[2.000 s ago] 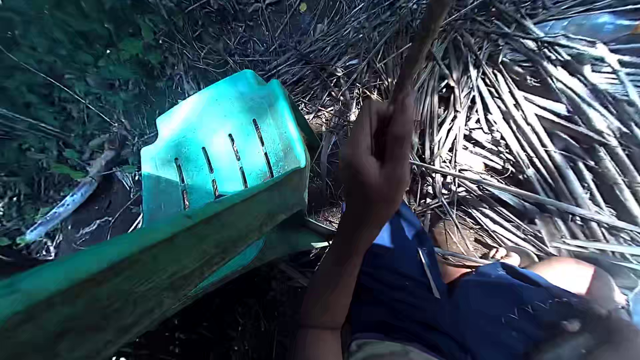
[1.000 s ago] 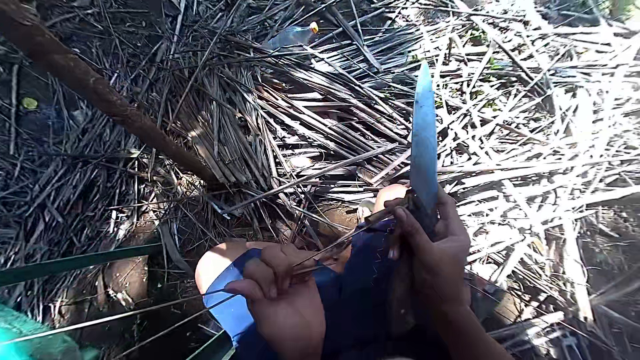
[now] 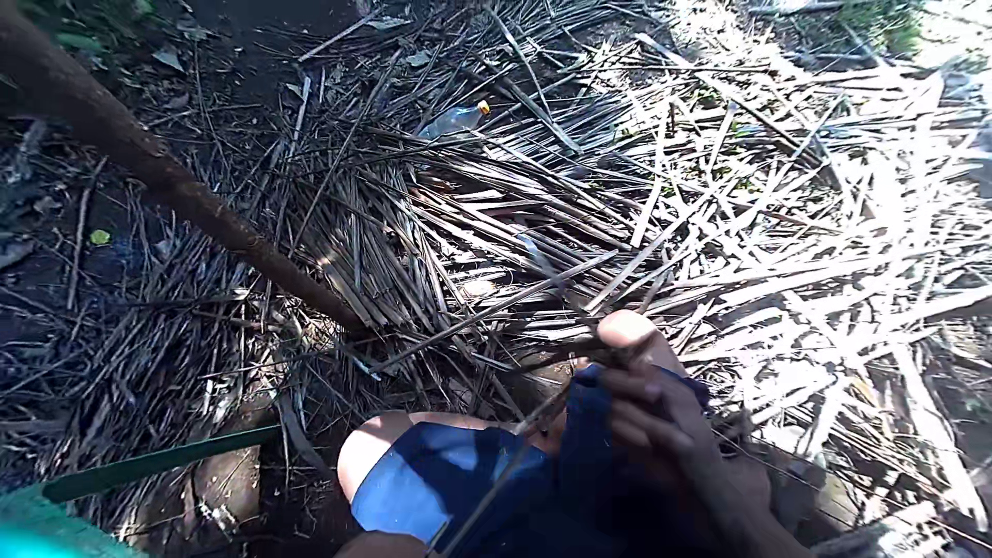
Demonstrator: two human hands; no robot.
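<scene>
My right hand (image 3: 659, 418) is blurred, its fingers curled over my lap at the right knee. It grips a knife; the motion-blurred blade (image 3: 546, 267) points up and left from the fingers, and the handle is hidden. At the bottom edge only a bit of my left hand (image 3: 380, 545) shows, its fingers out of view. A thin stalk (image 3: 496, 484) runs from beside that hand, across the dark blue shorts (image 3: 434, 480), up toward my right hand. Whether my left hand holds the stalk cannot be told.
Dry stalks (image 3: 527, 186) cover much of the ground ahead and right. A brown wooden pole (image 3: 194, 205) slants down from the upper left. A clear plastic bottle (image 3: 453, 122) with an orange cap lies among the stalks. Part of a green plastic chair (image 3: 58, 527) is at lower left.
The knife, upright in my right hand a second ago, now tilts left. My left hand has moved down to the frame's bottom edge. The view has swung far from the green chair since two seconds ago.
</scene>
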